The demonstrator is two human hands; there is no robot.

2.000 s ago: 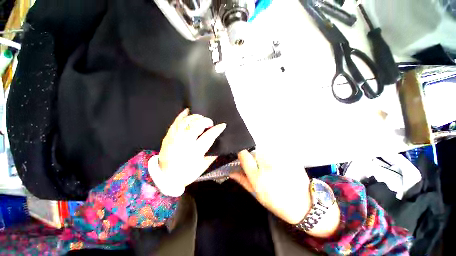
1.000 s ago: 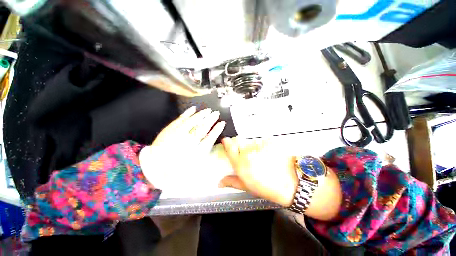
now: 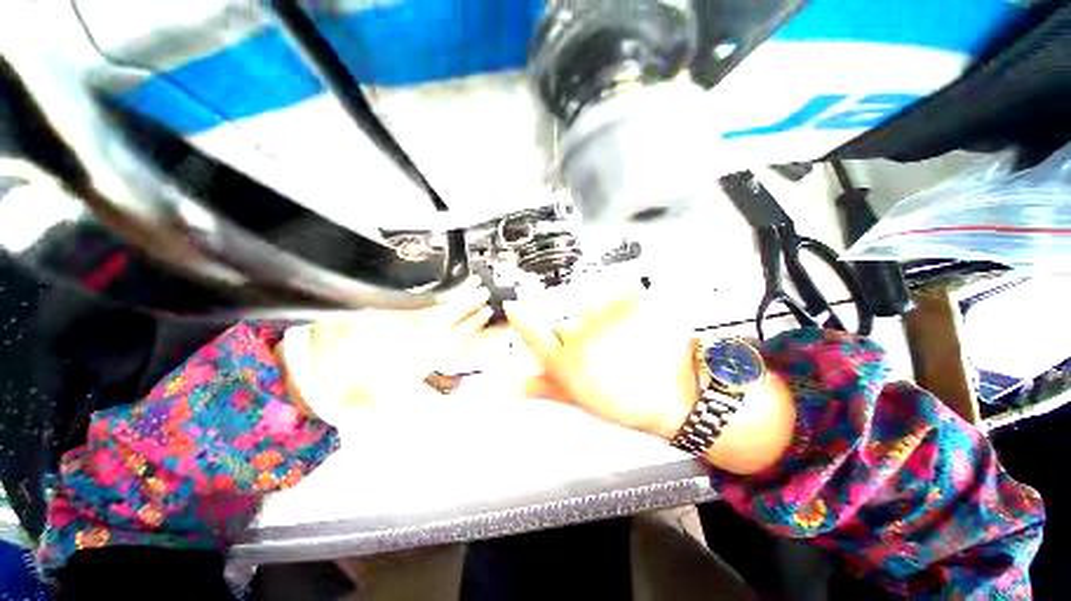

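Note:
The white and blue sewing machine head fills the top of the view. Below it are the small metal foot and a ringed metal part. My left hand lies on the bed with its fingertips close to the foot; it is overexposed. My right hand lies beside it, fingertips just below the ringed part. Only a small dark bit of cloth shows between the fingers; whether either hand grips it is unclear. More black fabric lies at the left, partly behind the machine head.
Black-handled shears lie right of the needle, next to a dark-handled tool. A clear zip bag is at the upper right. A measuring scale runs along the table's front edge. A brown box edge stands at the right.
The view has tipped closer to the machine head, which now covers more of the picture. Both hands have moved up from the front edge to the needle area, and the cloth with them.

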